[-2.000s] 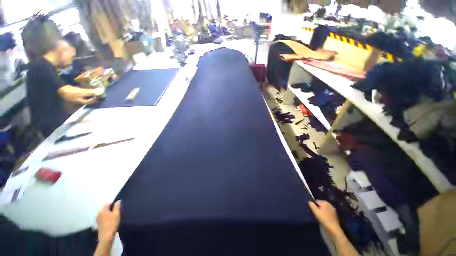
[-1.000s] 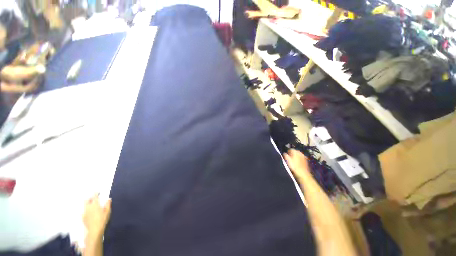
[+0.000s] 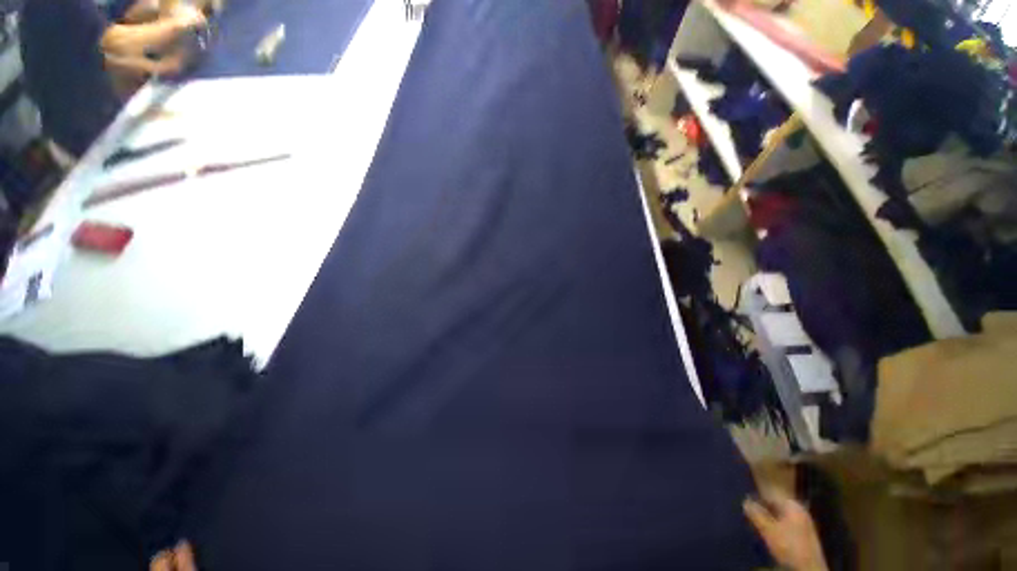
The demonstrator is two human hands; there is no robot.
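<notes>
A long dark navy fabric length (image 3: 480, 323) runs down the table away from me, with a few diagonal creases in its middle. My right hand (image 3: 785, 529) is at its right edge at the lower right, fingertips against the cloth. My left hand (image 3: 174, 555) is mostly cut off by the bottom edge; only fingertips show, beside dark cloth, and its grip cannot be told. A crumpled dark fabric pile (image 3: 112, 418) lies at the near left, touching the length.
On the white table (image 3: 240, 234) lie a red block (image 3: 102, 236), a long thin ruler (image 3: 139, 187) and a navy cut stack (image 3: 301, 34) with a pale object. A person's hands (image 3: 151, 39) are at the upper left. Scrap-filled shelves (image 3: 831, 167) and brown cards (image 3: 948, 402) stand right.
Both hands have moved down towards me, the left one nearly out of the picture. The view has shifted, and more of the crumpled dark pile shows at the near left.
</notes>
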